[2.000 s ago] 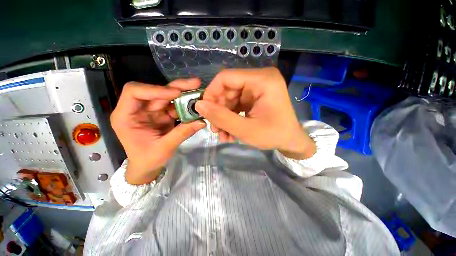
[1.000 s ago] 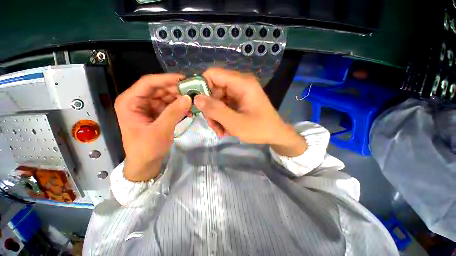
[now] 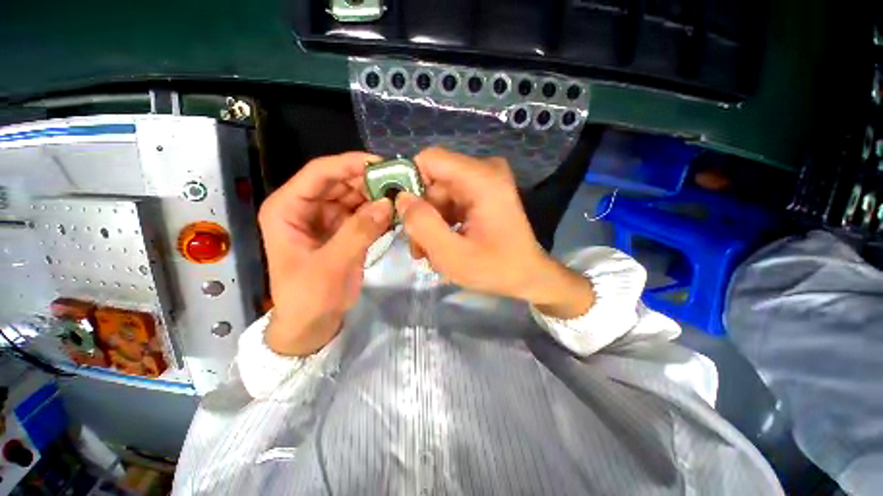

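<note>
A pale green-silver watch housing (image 3: 391, 174) with a dark round centre is held up in front of my chest. My left hand (image 3: 318, 242) grips its left side, with the thumb at the lower edge of the dark centre. My right hand (image 3: 476, 225) grips its right side, with its thumb beside the left one. Both hands are bare. The thumbs partly hide the dark centre. A thin pale curved strip or loop shows below my left thumb. A clear release liner sheet (image 3: 445, 121) with dark rings along its top hangs off the bench edge.
A black tray (image 3: 542, 44) with one pale unit lies on the green bench (image 3: 194, 48). At left is a white machine with a red-orange knob (image 3: 203, 242), a perforated plate (image 3: 92, 247) and orange-brown blocks (image 3: 131, 339). A blue stool (image 3: 678, 237) and another person's grey sleeve (image 3: 813, 339) are at right.
Over two seconds both thumbs have come together on the dark centre and the housing has turned upright. The whole view has shifted, so the machine and bench appear further right.
</note>
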